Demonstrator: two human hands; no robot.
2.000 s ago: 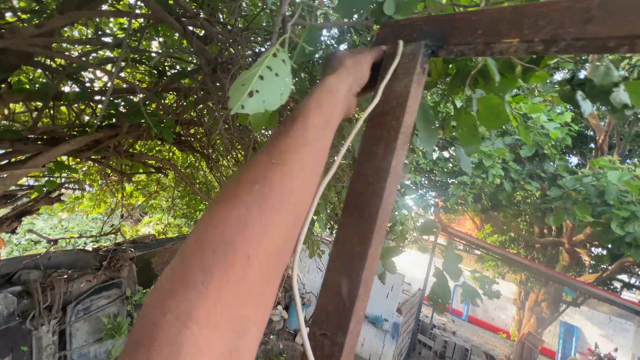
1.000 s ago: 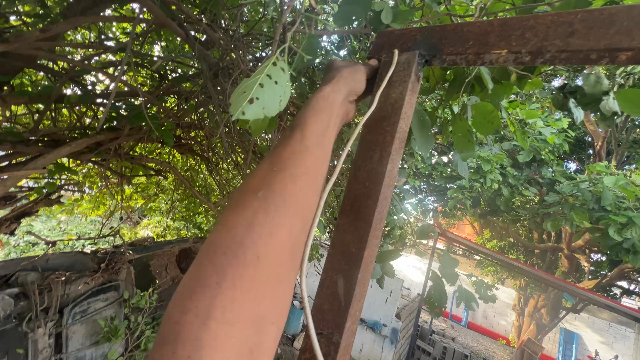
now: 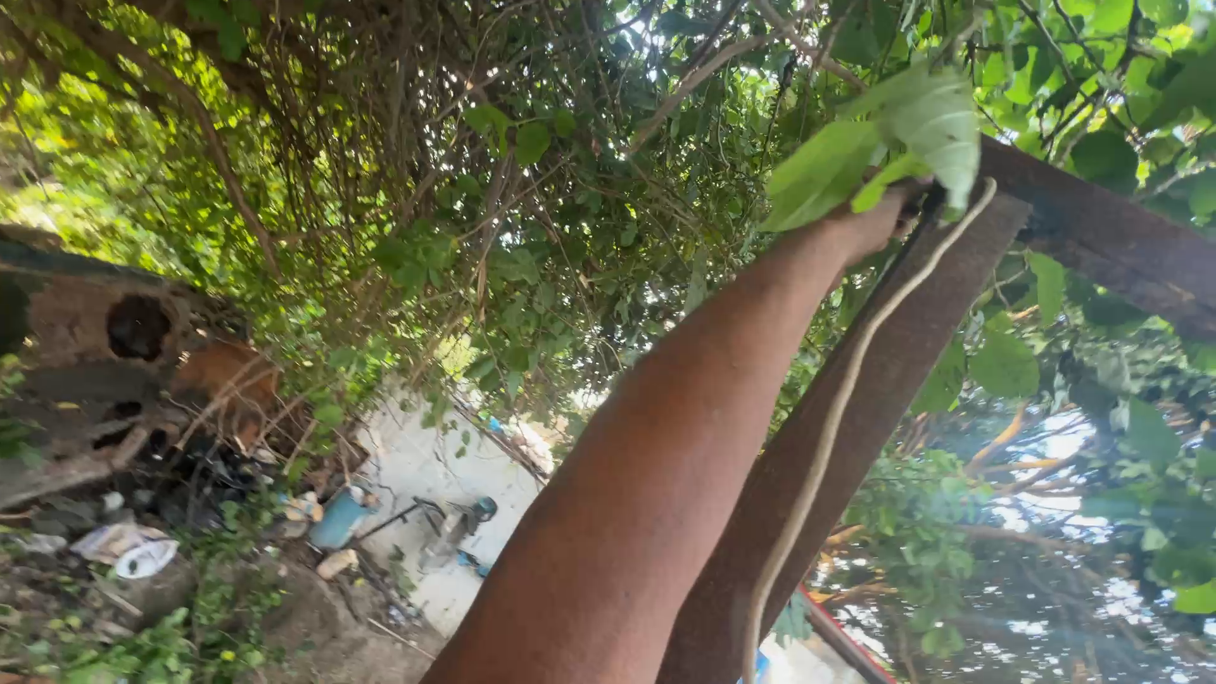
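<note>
My left arm stretches up from the bottom middle, and my left hand (image 3: 879, 223) is at the upper left edge of a rusty brown metal post (image 3: 855, 427). Green leaves (image 3: 826, 171) partly cover the hand. Its fingers are hidden, so their grip cannot be made out. A dark narrow thing shows beside the fingers, too unclear to name. A pale cord (image 3: 836, 408) runs down the face of the post from near its top. The post meets a rusty metal beam (image 3: 1111, 237) at the upper right. My right hand is out of view.
Dense branches and vines (image 3: 494, 190) hang behind the arm. At lower left lie a rusty, broken metal body (image 3: 95, 351), scattered litter (image 3: 123, 546) and a blue container (image 3: 340, 518). A red-edged bar (image 3: 841, 636) slants below, right of the post.
The view has swung left and tilted. My left hand stays by the post's top corner; leaves now cover part of it.
</note>
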